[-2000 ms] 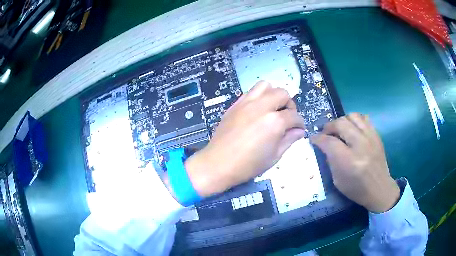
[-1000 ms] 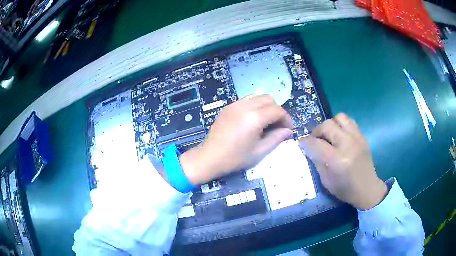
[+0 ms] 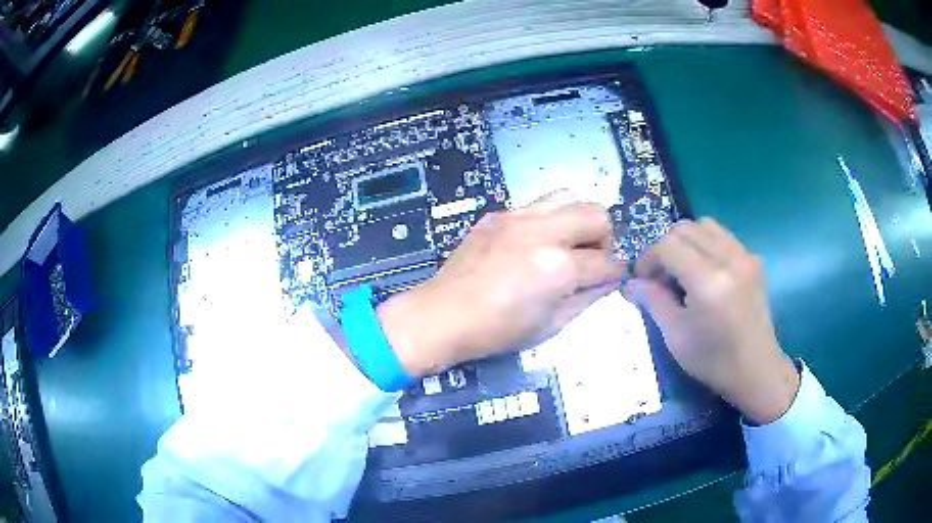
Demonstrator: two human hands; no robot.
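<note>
An open laptop base (image 3: 613, 393) lies in front of me, with silvery inner panels and dark edges. A black mainboard (image 3: 383, 235) crosses its upper part. A dark touchpad module (image 3: 450, 419) with pale labels sits at the lower middle. My left hand (image 3: 521, 276), with a bright blue wrist strap (image 3: 370, 339), reaches across the base. My right hand (image 3: 710, 306) is at the base's right edge. The fingertips of both hands meet at the lower end of the right-hand board. They are pinched together; whatever lies between them is hidden.
A blue parts bin (image 3: 56, 286) with tiny pieces stands left of the base. Thin white ribbon cables (image 3: 865, 233) lie on the green bench at the right. Red-orange bubble bags (image 3: 843, 51) lie at the top right. A pale rail (image 3: 337, 87) runs along the far side.
My fingertips have stayed at the same spot on the base, with only small shifts in their pose. The whole view has shifted slightly.
</note>
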